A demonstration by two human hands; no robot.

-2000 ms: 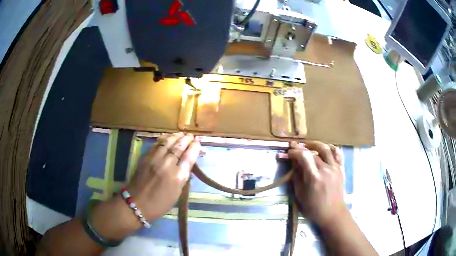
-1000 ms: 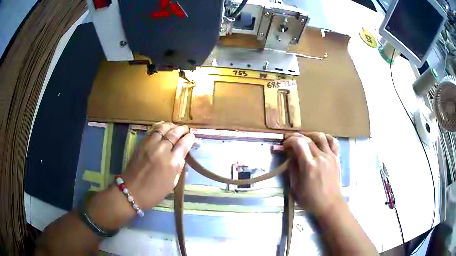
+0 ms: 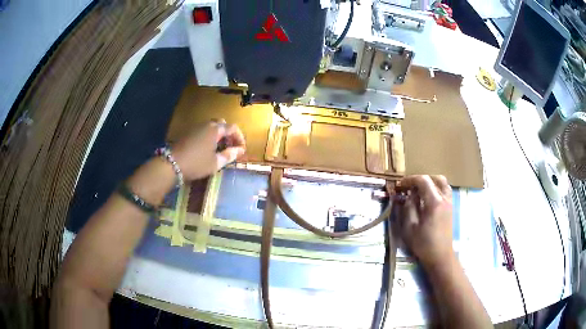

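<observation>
A wide brown bag panel lies under the pattern sewer head. The brass-yellow clamp frame rests on it, lit by the lamp at its left foot. A narrow brown strap hangs in a U from the panel's front edge, its outer lengths running toward me over the template. My left hand is over the panel's left part, clear of the strap, fingers curled; whether it holds anything is unclear. My right hand pinches the strap's right end at the panel edge.
A black mat and many stacked brown panel edges are on the left. On the right are a control screen, a yellow tape roll, thread snips, a thin black cord and a round fan.
My left hand has let go of the strap's left end and moved up and left over the panel. My right hand remains at the right strap end. The camera view has shifted.
</observation>
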